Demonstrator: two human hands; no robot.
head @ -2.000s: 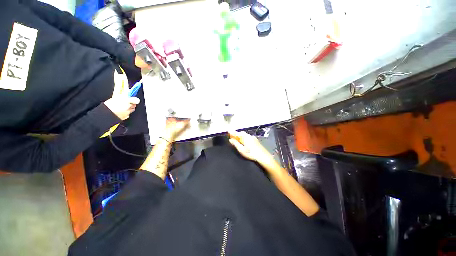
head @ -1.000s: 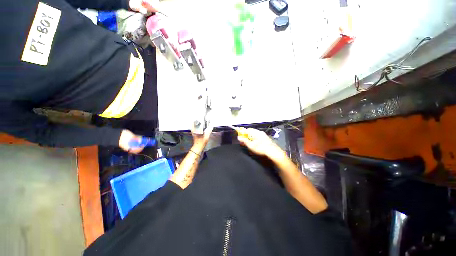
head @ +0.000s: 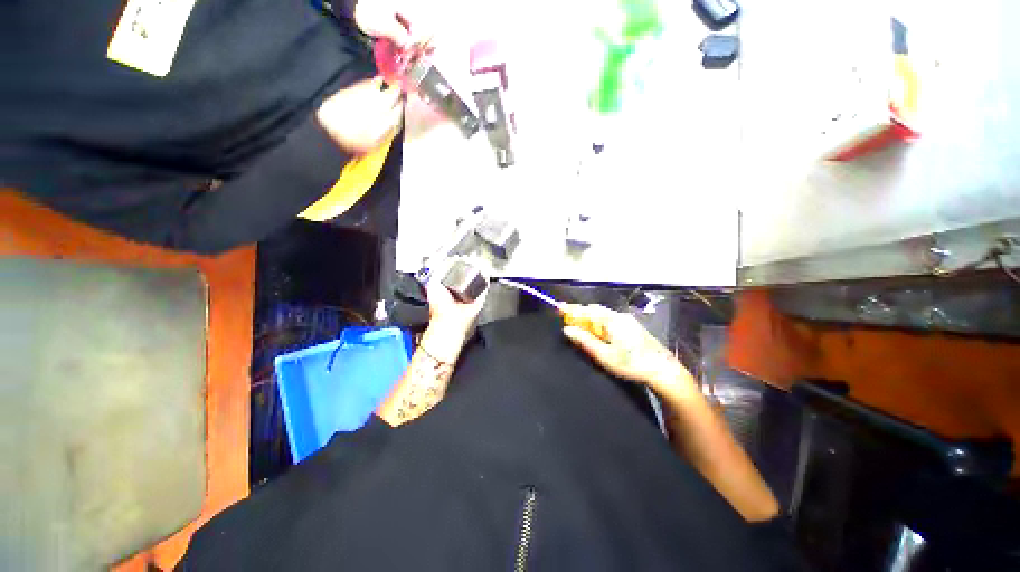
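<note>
My left hand holds a grey moulded bracket part with square blocks at the table's front edge. My right hand holds the trimming knife by its yellow-orange handle. Its thin pale blade points left, its tip close to the held part; I cannot tell if they touch. Another bracket part with pink film at its far end lies on the white table. A small dark block shows on the table to the right of the held part; the rest of its shape is washed out.
A coworker at left has hands at another bracket with pink film. A green object, small black objects and a red-and-white box stand on the tables. A blue tray is at lower left, an orange frame at right.
My left hand has taken hold of a bracket part and turned it at the table edge. My right hand's blade now points towards it. The view has shifted; the coworker's hands moved to the pink-wrapped part.
</note>
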